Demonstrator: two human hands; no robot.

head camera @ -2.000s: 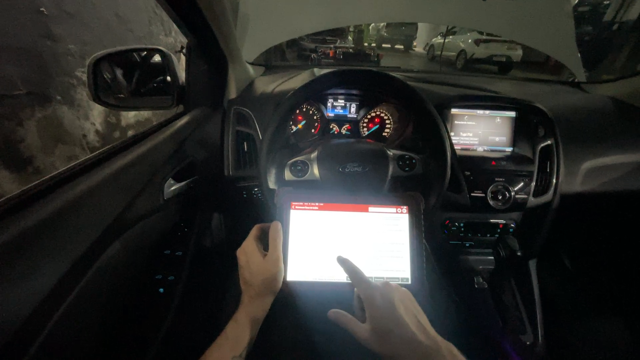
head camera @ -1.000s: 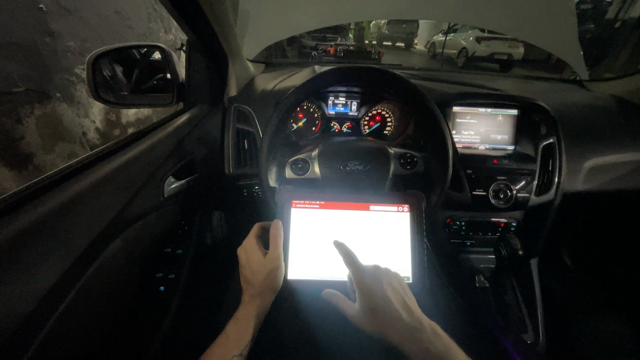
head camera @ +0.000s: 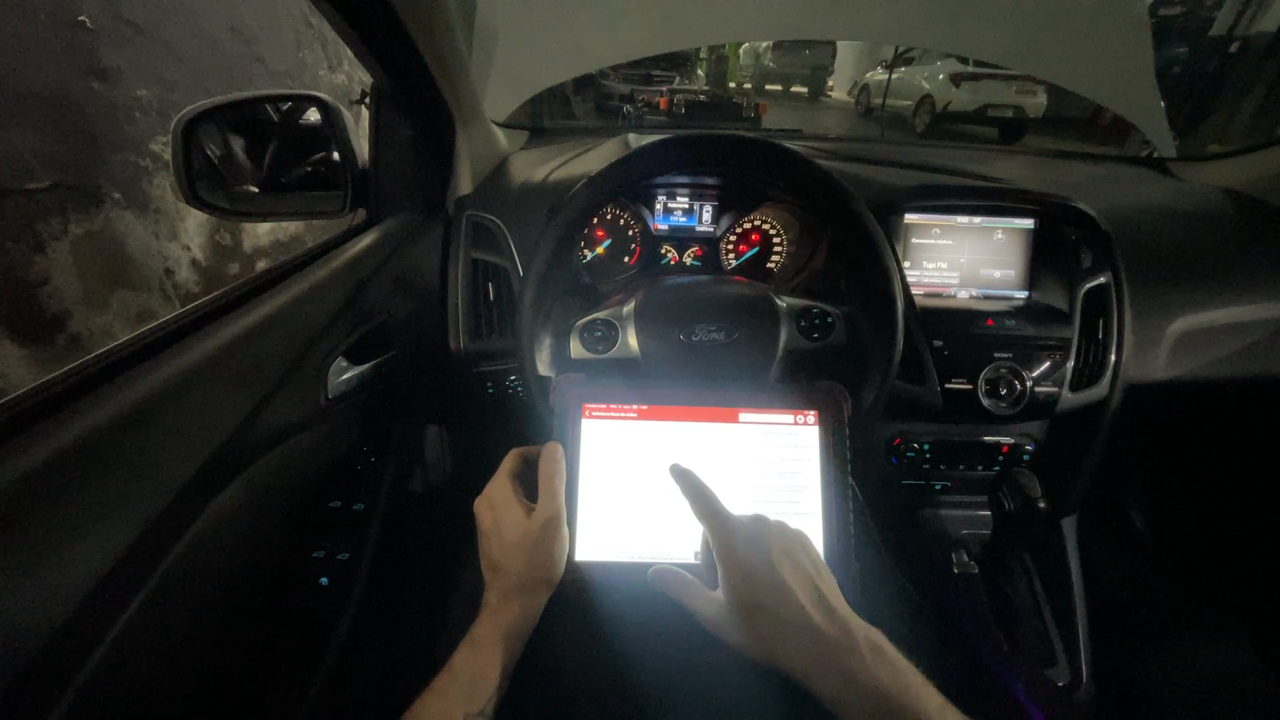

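A tablet in a dark case, its screen bright white with a red bar along the top, leans near the lower rim of the steering wheel. My left hand grips the tablet's left edge, thumb up along the side. Over the screen is my right hand, index finger extended at the middle of the display and thumb spread below; whether the fingertip touches the glass cannot be told. The right hand holds nothing and covers the tablet's lower right part.
Behind the wheel the instrument cluster is lit. To the right are a lit centre display, a round audio knob, climate controls and a gear lever. The driver's door handle is at left. Beyond the windscreen stands a raised bonnet.
My right index finger has shifted up the screen since the earliest frame. The list text there has changed, turning mostly white and then showing faint lines at the right. My left hand keeps its hold.
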